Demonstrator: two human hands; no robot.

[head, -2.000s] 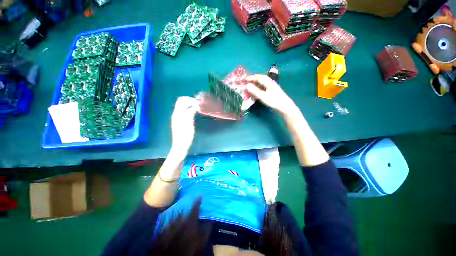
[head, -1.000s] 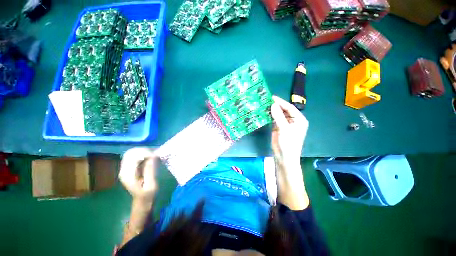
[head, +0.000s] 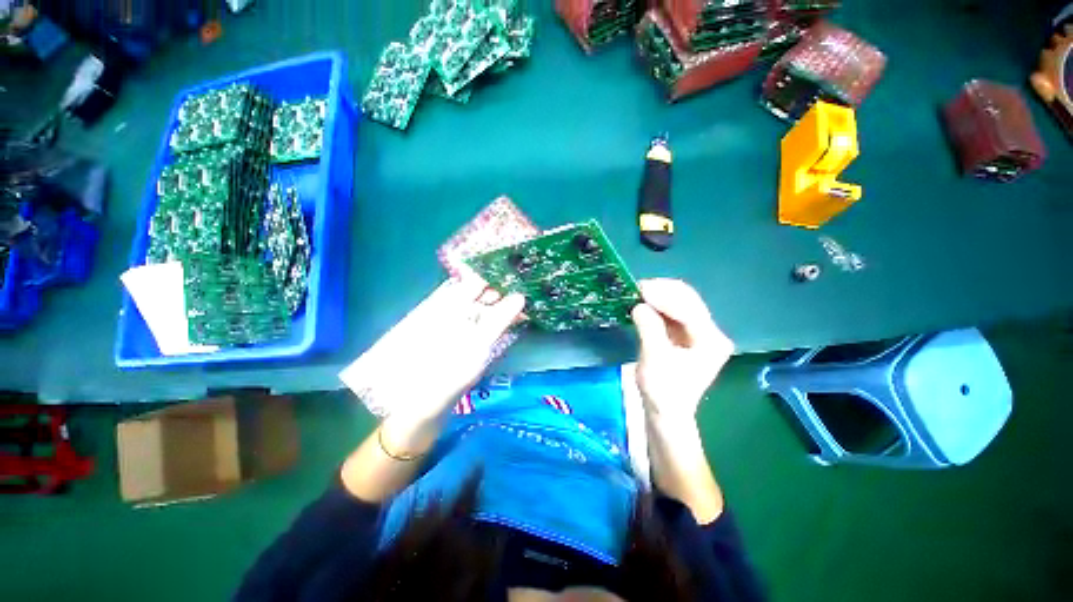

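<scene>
A green PCB panel [head: 562, 280] with dark components is held tilted above the bench edge in front of me. My left hand [head: 453, 335] holds its lower left side, with the fingertips at the edge. My right hand [head: 682, 341] pinches its right corner between thumb and fingers. Pink bubble wrap [head: 492, 231] shows behind the panel's upper left, and a pale length of it runs under my left hand to the lower left. The panel and my left hand hide part of the wrap.
A blue tray [head: 338, 212] of panels and a white sheet [head: 159, 303] lie left. Loose panels [head: 453, 49] are behind. A utility knife [head: 657, 194], yellow tape dispenser [head: 814, 176], clear scraps [head: 840, 254] and wrapped bundles [head: 826, 68] lie right. A blue stool [head: 941, 394] stands below right.
My left hand has moved from the wrap's far lower-left end up to the panel. The panel has tilted and sits lower. Earlier still, both hands held wrap and boards together.
</scene>
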